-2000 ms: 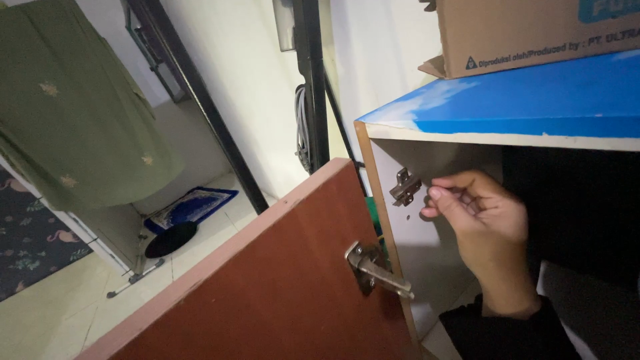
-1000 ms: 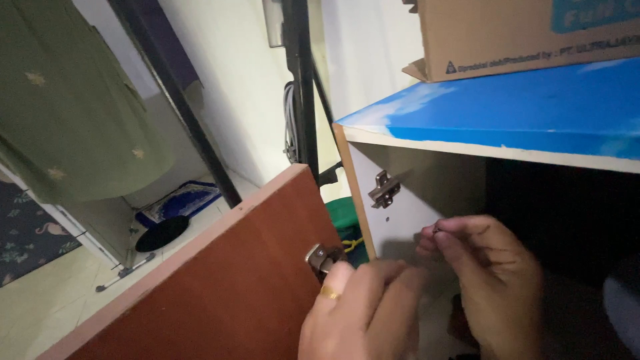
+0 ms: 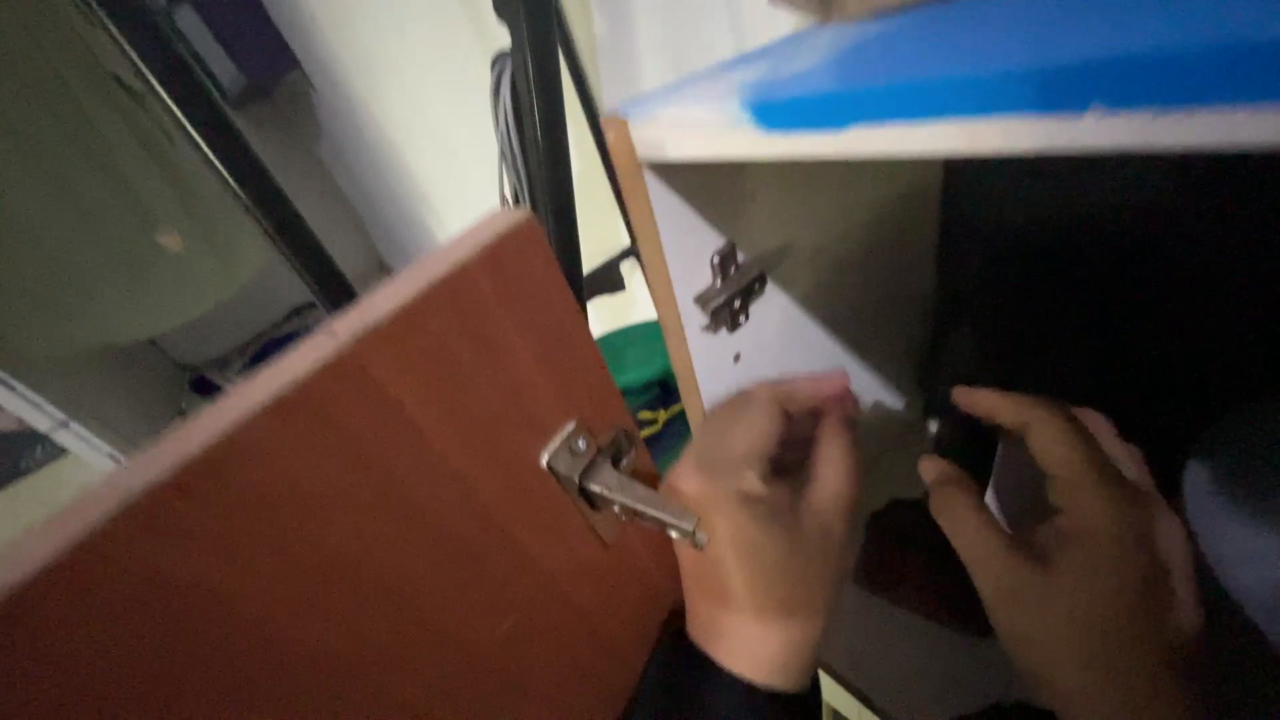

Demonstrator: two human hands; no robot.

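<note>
My left hand (image 3: 775,500) is raised beside the cabinet opening, thumb and fingertips pinched together; blur hides whether something small is between them. To its right, my right hand (image 3: 1070,530) has thumb and forefinger around a dark object (image 3: 958,435) with a small shiny spot, blurred against the dark interior. A metal hinge (image 3: 620,485) is fixed to the reddish-brown cabinet door (image 3: 380,500), its arm sticking out close to my left wrist. The metal hinge mounting plate (image 3: 733,288) sits on the white inner side wall (image 3: 690,220), above a small hole.
The cabinet's blue-and-white top (image 3: 950,90) overhangs the opening, with the bottom edge of a cardboard box on it. Black metal poles (image 3: 550,150) and a looped cable stand behind the door. A green object (image 3: 640,360) lies behind the door's edge. Green cloth hangs at the left.
My left hand has moved away from the door hinge, rightward toward my right hand, uncovering the hinge arm. My right thumb and forefinger, close together a second ago, are now wider apart. The view is closer.
</note>
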